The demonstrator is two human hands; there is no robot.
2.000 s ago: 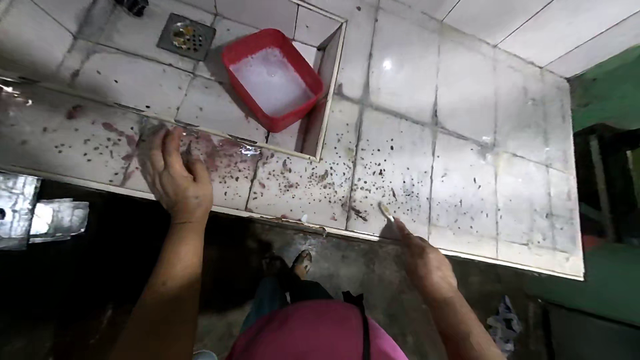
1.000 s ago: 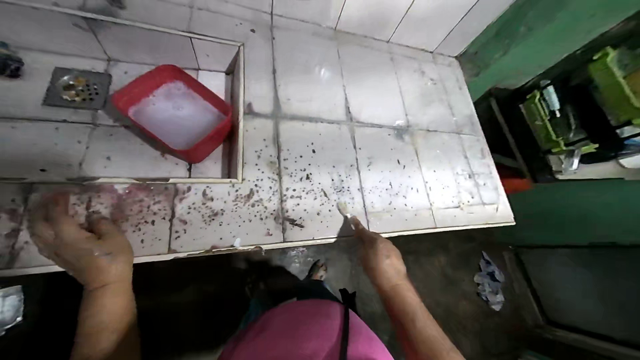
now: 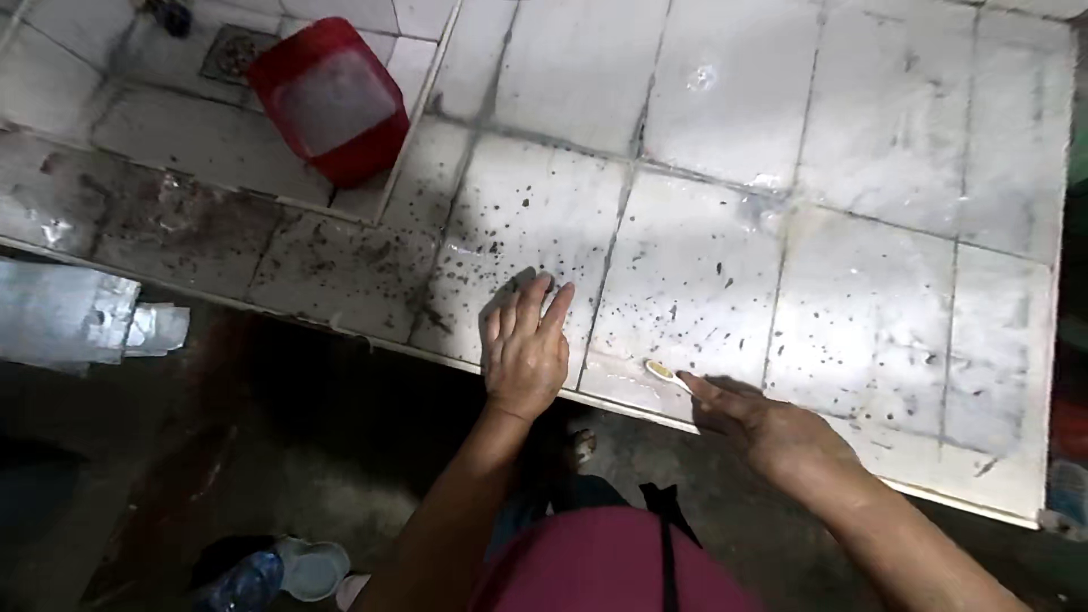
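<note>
My left hand (image 3: 527,344) lies palm down on the white tiled countertop (image 3: 705,221), its fingers slightly apart and pointing away from me. To its right, my right hand (image 3: 765,421) grips the handle of a small white brush (image 3: 665,372), which looks like a toothbrush, with its head on the tile near the front edge. Dark specks are scattered over the tiles around both hands. Reddish, wet-looking smears (image 3: 170,204) cover the counter strip at the left.
A red plastic basin (image 3: 331,102) of whitish liquid stands in the sunken tiled sink beside a drain grate (image 3: 238,53). Silvery sheets (image 3: 68,310) jut out beyond the counter's front edge at left. Clear plastic items (image 3: 310,568) lie low at the bottom left.
My left hand has moved right, from the reddish smeared strip below the sink to the speckled tiles near my right hand. The brush stays in my right hand. The view has shifted.
</note>
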